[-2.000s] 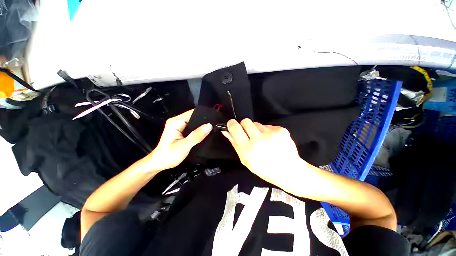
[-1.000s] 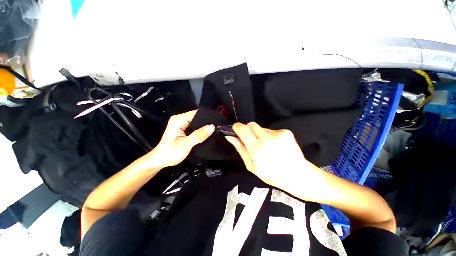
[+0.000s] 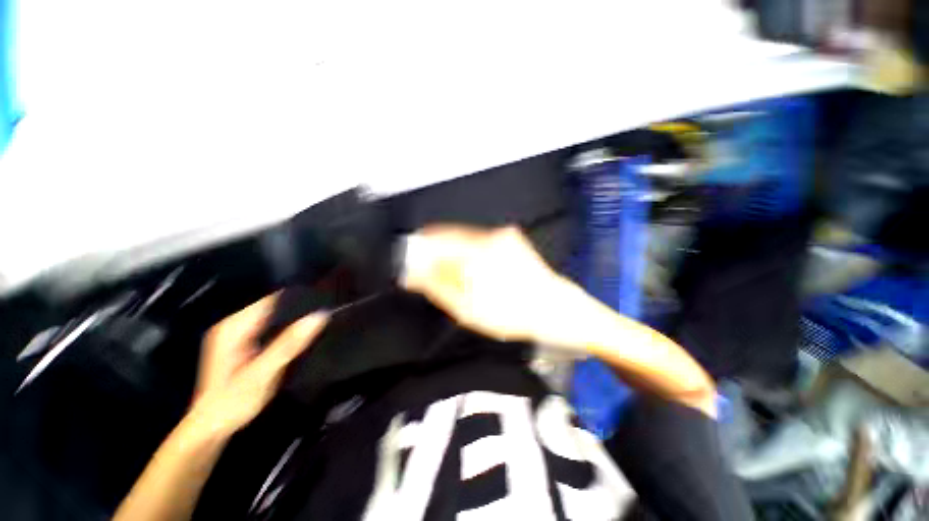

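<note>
The picture is blurred by motion. My left hand [image 3: 239, 371] pinches the black fabric panel [image 3: 306, 305] between thumb and fingers, left of centre. My right hand [image 3: 484, 285] is to the right of it, over the dark fabric, with its fingers curled. A thin pale line, perhaps thread, runs from my left thumb towards my right fingers. A small dark shape shows at the right fingertips, too blurred to identify. The button and the stitching on the panel cannot be made out.
The white machine table [image 3: 306, 112] crosses the top. Black fabric [image 3: 509, 204] lies under its edge. A blue basket [image 3: 619, 244] stands right of my right hand. Straps with white strips [image 3: 76, 331] lie at left. More baskets and dark items are at far right.
The view has swung right and tilted. My right hand has drawn away from my left hand, and a thin line now stretches between them. My left hand still pinches the panel.
</note>
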